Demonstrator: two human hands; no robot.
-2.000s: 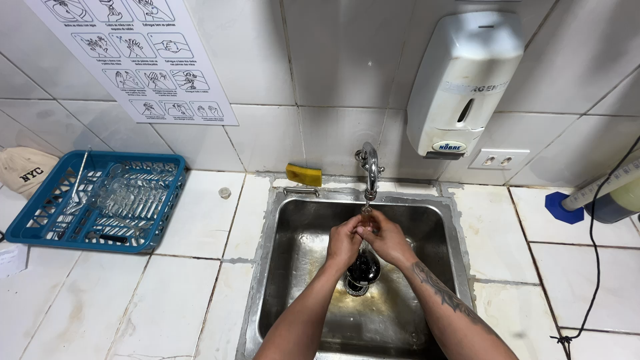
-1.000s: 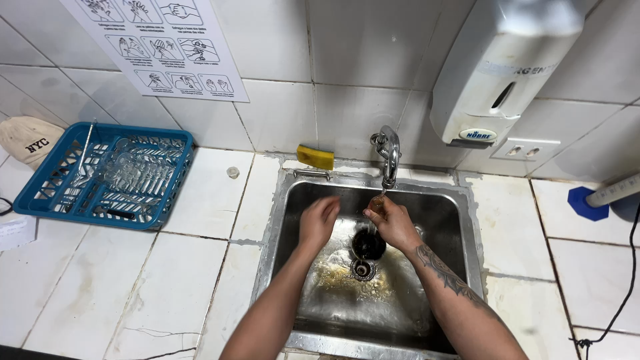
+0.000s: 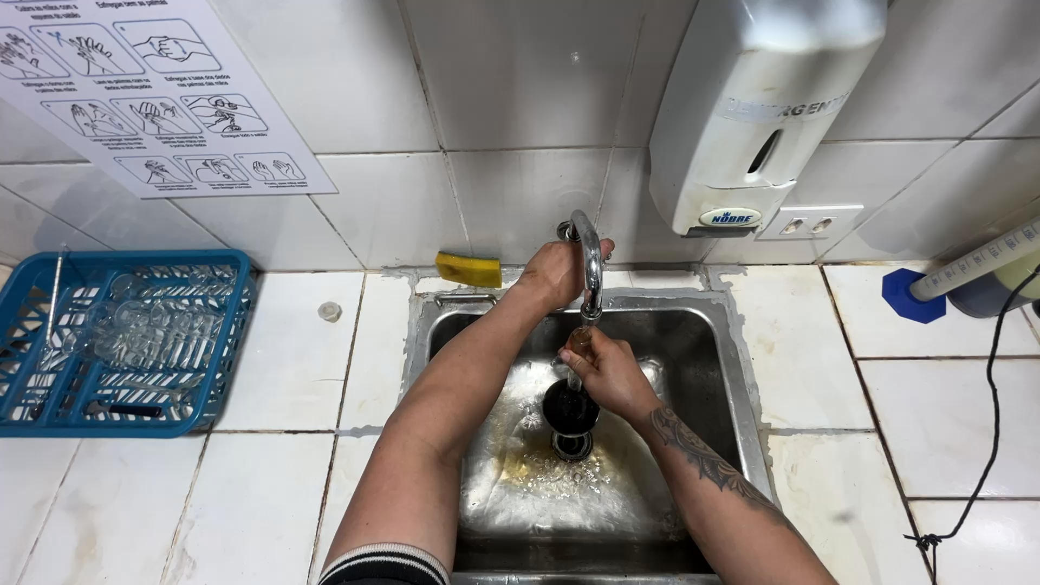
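Observation:
My left hand (image 3: 559, 272) reaches behind the chrome faucet (image 3: 594, 268) near its base; its fingers are partly hidden by the spout. Just under the spout, my right hand (image 3: 603, 366) grips a small glass vessel (image 3: 580, 341) with a brownish tint, whose exact kind I cannot tell. Water runs down from there. Below my right hand a round black object (image 3: 570, 408) lies in the stainless steel sink (image 3: 520, 520), close to the drain (image 3: 572, 446). Yellowish liquid and bubbles spread over the sink floor.
A yellow sponge (image 3: 469, 269) rests behind the sink. Left stands a blue drying basket (image 3: 227, 341) with glassware; a small translucent cap-like piece (image 3: 329, 311) lies beside it. A white detergent dispenser (image 3: 723, 122) hangs above right, near a blue-based graduated cylinder (image 3: 967, 260) and a black cord (image 3: 993, 406).
My left hand has moved from the air over the sink's left part to behind the faucet. My right hand remains under the spout.

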